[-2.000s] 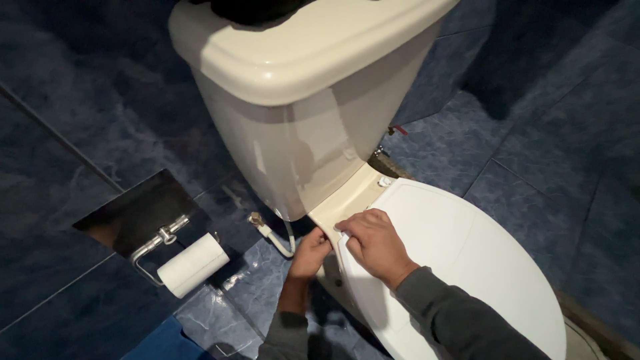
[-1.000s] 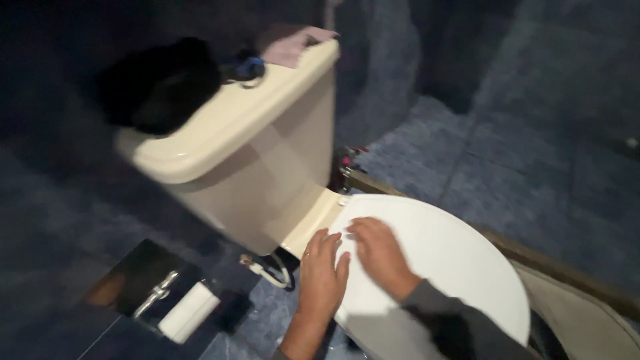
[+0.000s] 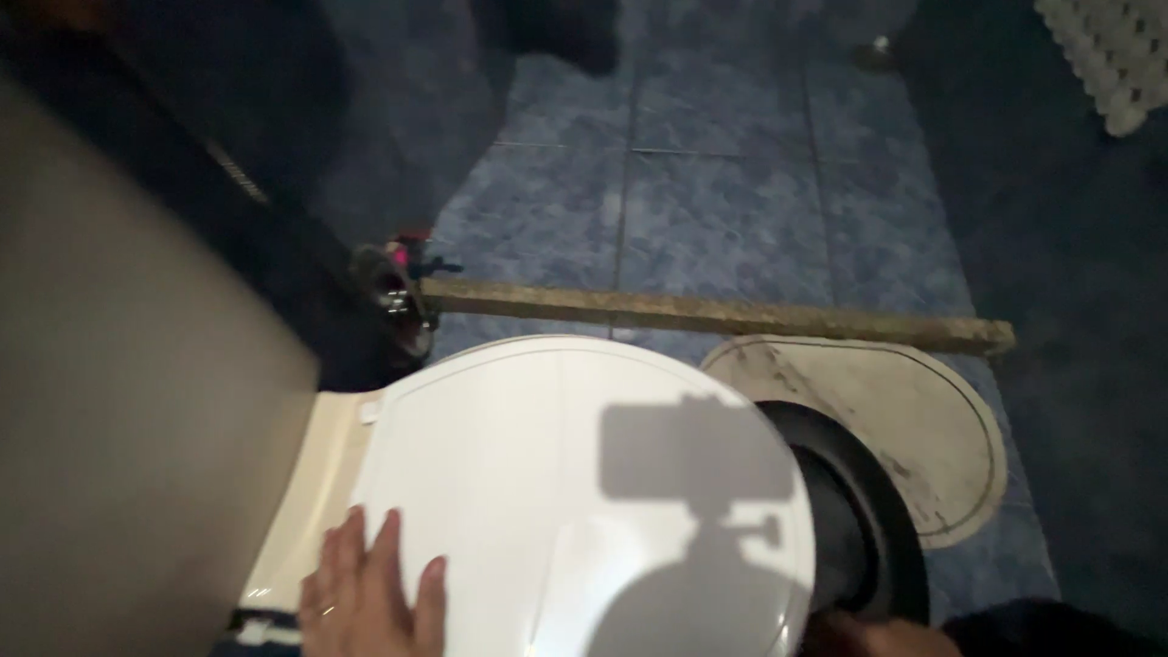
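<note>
A white toilet lid (image 3: 511, 456) lies closed over the bowl, with a shadow cast across it. My left hand (image 3: 370, 593) rests with its fingers spread on the lid's rear left edge, by the cream ledge (image 3: 319, 456) in front of the cistern (image 3: 137, 411). At the bottom right, my right hand (image 3: 876, 636) is blurred and partly cut off by the frame, near the lid's front edge and a black round rim (image 3: 899, 547). Whether its fingers grip anything cannot be seen.
A long narrow raised curb (image 3: 712, 312) crosses the blue tiled floor (image 3: 730, 219) behind the toilet lid. A pale oval mat (image 3: 876, 392) lies beside the black rim. Pipe fittings (image 3: 397, 297) stand near the wall, and a light textured mat (image 3: 1118, 55) shows at the top right.
The view has swung down and closer over the lid. My hands were together near the hinge; now the right one is apart from the left, at the lid's front end.
</note>
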